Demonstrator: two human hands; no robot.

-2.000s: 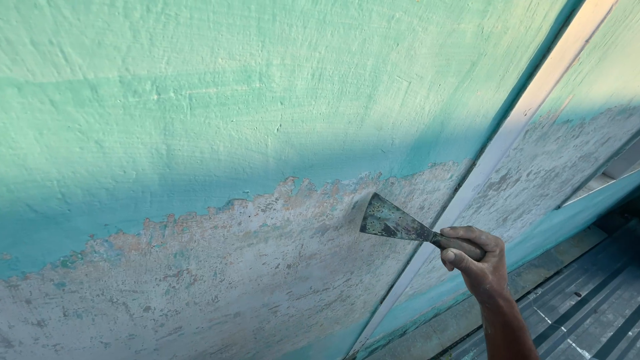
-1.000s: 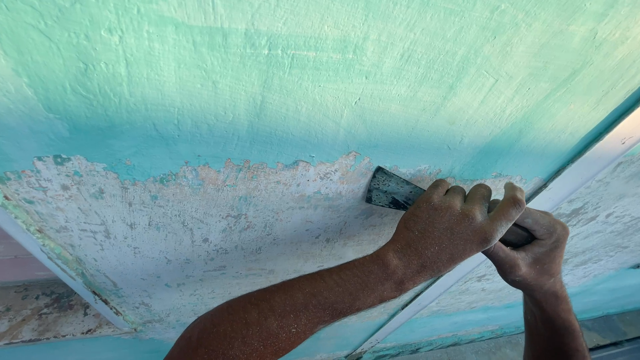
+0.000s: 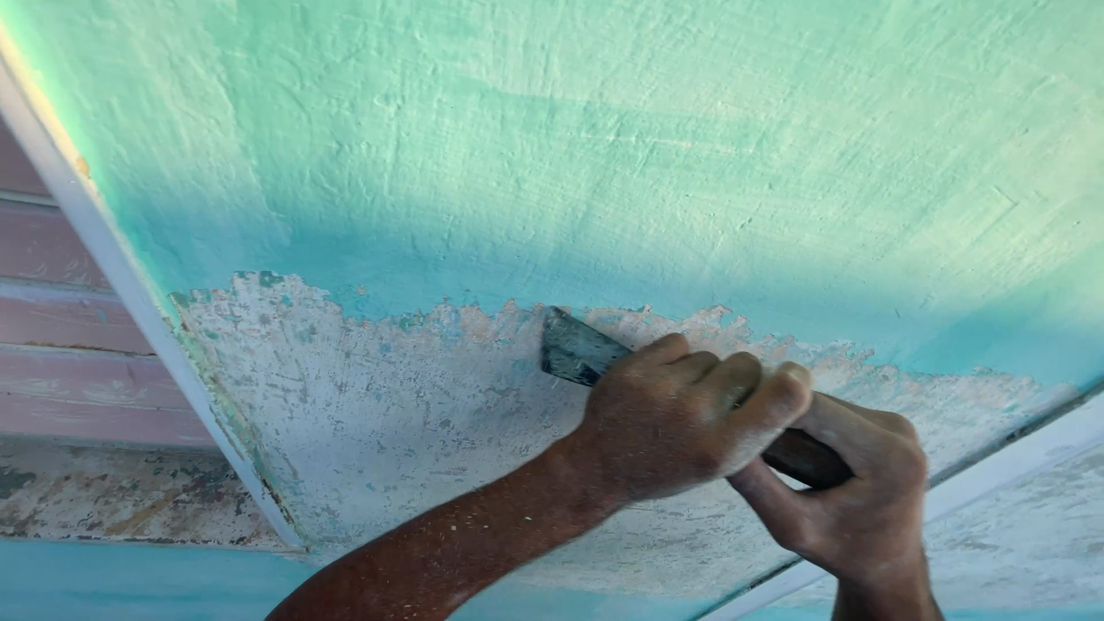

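Note:
A paint scraper with a flat, stained metal blade is held in both hands. My left hand wraps around its shaft close behind the blade. Farther back, my right hand closes on the dark handle. The blade's edge touches the wall just under the jagged border of the turquoise paint. Below that border lies a scraped, whitish and mottled patch of wall. The middle of the scraper is hidden by my left hand.
A white trim strip bounds the panel on the left, with pink boards beyond it. Another white strip runs diagonally at the lower right. A worn, blotchy ledge is at the lower left.
My left hand, out of view two seconds ago, has come onto the scraper beside my right hand. The view has shifted left along the wall, showing the pink boards.

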